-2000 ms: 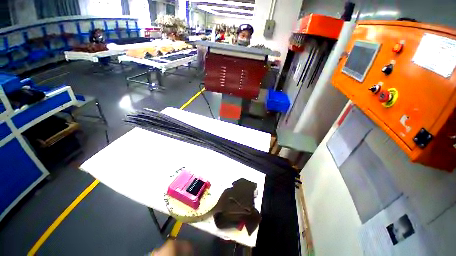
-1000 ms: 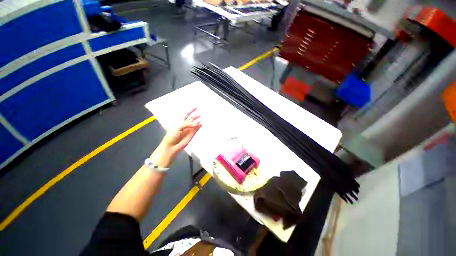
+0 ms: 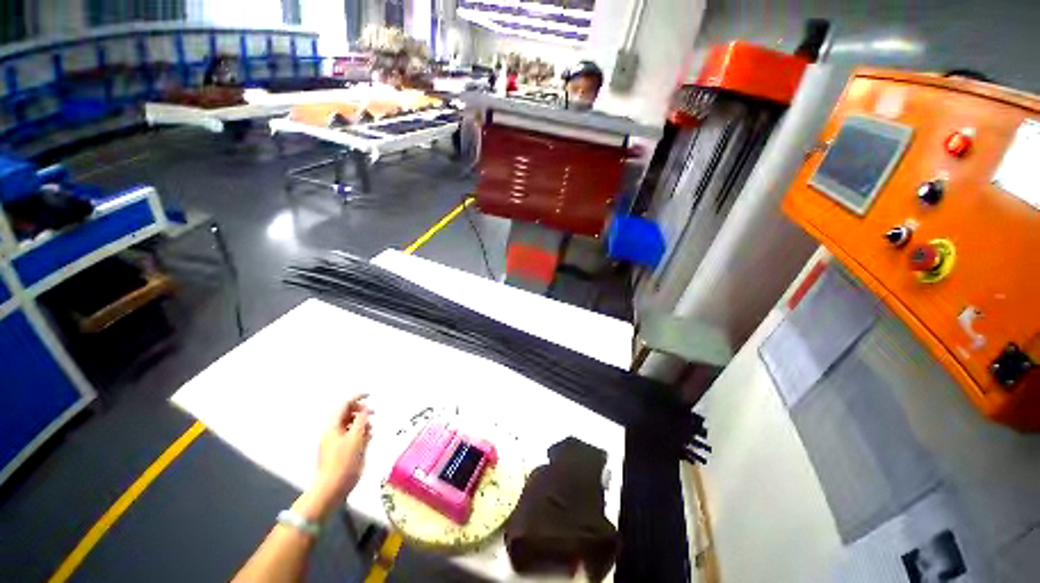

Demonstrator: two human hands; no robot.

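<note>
My left hand [image 3: 344,446] is bare, with a pale band at the wrist, above the front left part of the white table [image 3: 257,362]. Its fingers are partly curled and I see nothing in it. Right of it, a magenta-pink box [image 3: 443,470] with a black top opening sits on a cream-yellow round stand [image 3: 428,523] with black spatters. A crumpled dark brown cloth [image 3: 561,515] lies right of the stand. A bundle of long black straps [image 3: 479,333] lies across the table and hangs over its right end. My right hand is not in view.
More black straps [image 3: 653,501] lie right of the table. An orange control box [image 3: 912,228] is on the right wall above taped papers. Dark strips [image 3: 730,148] hang in a rack behind. A dark red cabinet [image 3: 547,177] stands beyond the table, with a person [image 3: 583,85] behind it.
The view has swung down and back up. My left hand, over the table's left part a second ago, is now lower, closer beside the round stand. The box remains on the stand.
</note>
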